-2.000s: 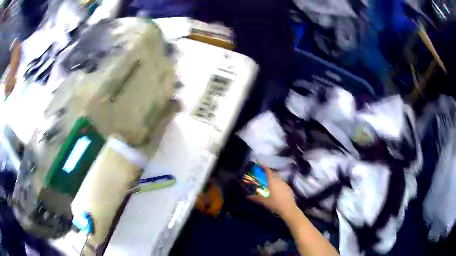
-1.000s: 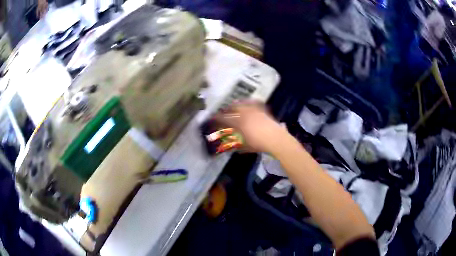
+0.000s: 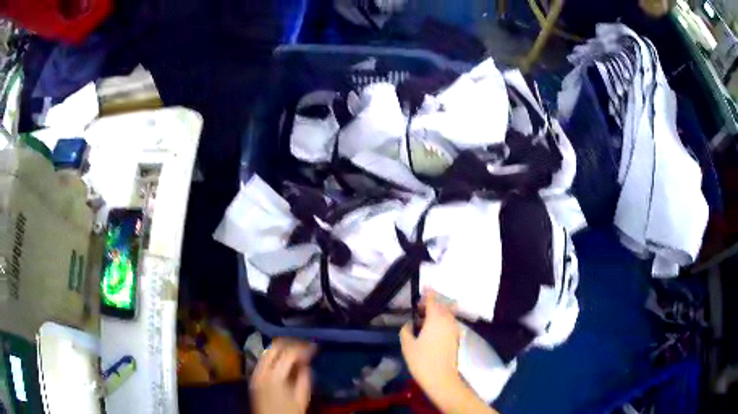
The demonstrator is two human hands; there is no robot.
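Note:
A dark blue plastic basket [image 3: 251, 299] holds several white and navy cut-piece bundles [image 3: 465, 247] tied with dark strips. My right hand [image 3: 437, 344] is at the front of the bundles, its fingertips on a dark strip at the near edge; it looks closed on the strip. My left hand [image 3: 281, 376] is just outside the basket's near rim, blurred, its fingers bent; whether it holds anything is not clear. The smartphone [image 3: 121, 263] lies on the white machine table with its screen lit green.
The sewing machine [image 3: 40, 234] is cut off at the left edge. Yellow-green and blue snips [image 3: 119, 368] lie by it. White and navy cloth [image 3: 655, 162] hangs at the right. An orange thing [image 3: 206, 352] is below the table edge. A red object [image 3: 61, 18] is at top left.
The view has swung right to the basket. The phone has left my right hand and lies on the table. My right hand has moved to the bundles, and my left hand has come into view.

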